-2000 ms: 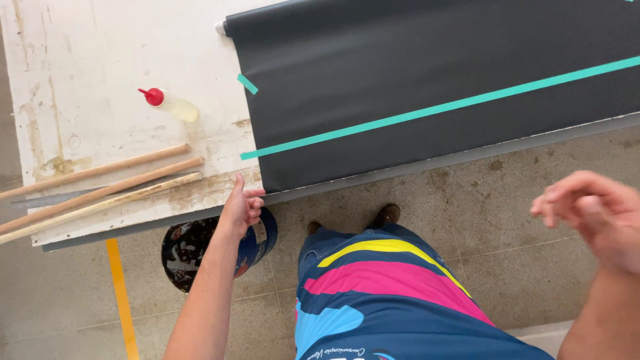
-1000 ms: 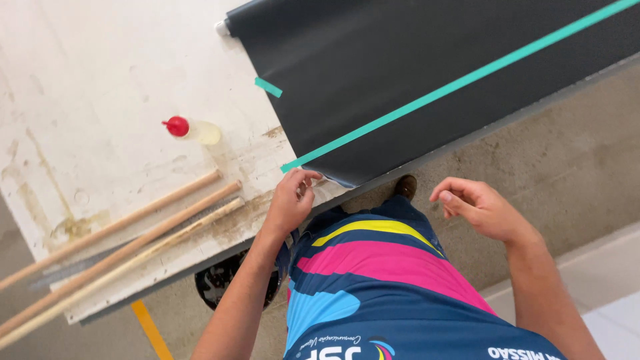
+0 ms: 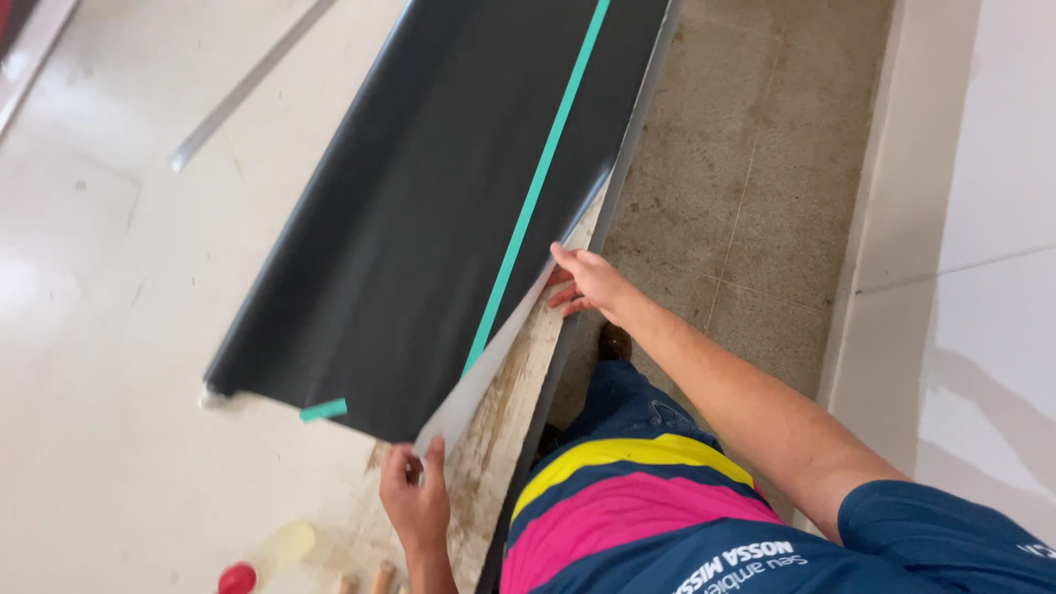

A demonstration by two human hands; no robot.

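A black sheet of film or fabric (image 3: 412, 206) lies along the worktable, rolled at its far long side. My left hand (image 3: 418, 487) pinches its near corner, which is lifted and folded over so the pale underside (image 3: 474, 384) shows. My right hand (image 3: 586, 280) holds the sheet's near edge farther along, thumb on top and the other fingers beneath. A long strip of teal tape (image 3: 540, 177) runs lengthwise on the sheet and passes under the fold. A short piece of teal tape (image 3: 323, 410) sticks to the end edge.
A squeeze bottle with a red cap (image 3: 238, 579) lies at the bottom left, beside the ends of wooden rods (image 3: 383, 576). A metal strip (image 3: 247, 87) rests on the white tabletop (image 3: 107, 330). Tiled floor (image 3: 726, 165) runs along the table's right edge.
My left hand has lifted the sheet's corner, which lay flat two seconds ago. My right hand has come from free air onto the sheet's edge. The view has turned strongly.
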